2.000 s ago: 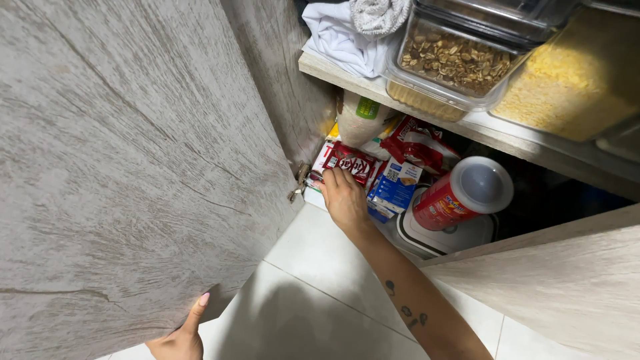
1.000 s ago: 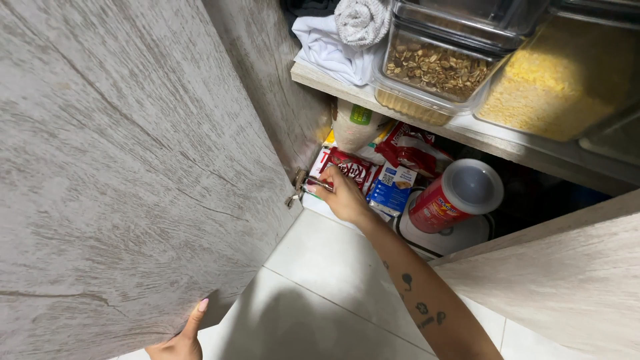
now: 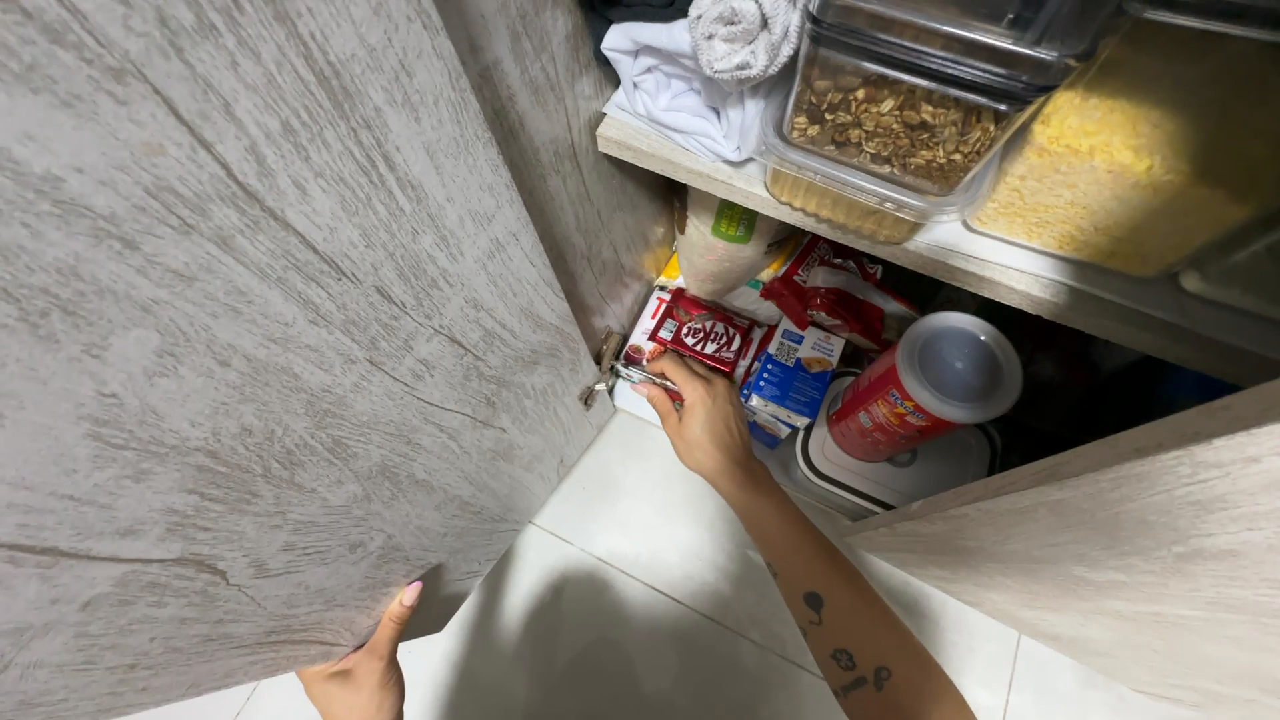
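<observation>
My right hand (image 3: pixel 700 415) reaches to the lower hinge (image 3: pixel 600 372) of the cabinet door and grips a slim metal tool (image 3: pixel 645 377), perhaps a screwdriver, whose far end meets the hinge. Just above my fingers lies a red KitKat packet (image 3: pixel 703 332). My left hand (image 3: pixel 365 655) holds the bottom edge of the grey wood-grain door (image 3: pixel 300 380), thumb on its face and the other fingers hidden. Right of my right hand are a blue and white box (image 3: pixel 795 372) and a red canister (image 3: pixel 890 405) with a translucent lid, which stands on a white-lidded container (image 3: pixel 905 470).
Above is a shelf (image 3: pixel 690 172) with folded white cloth (image 3: pixel 670 85), a rolled towel (image 3: pixel 745 35), a container of oats (image 3: pixel 890 125) and a large container of yellow flakes (image 3: pixel 1110 160). Another door (image 3: pixel 1100 560) stands at the right, over the tiled floor (image 3: pixel 640 510).
My right hand has stayed at the hinge, its grip and wrist angle shifting slightly. My left hand has stayed on the door's edge.
</observation>
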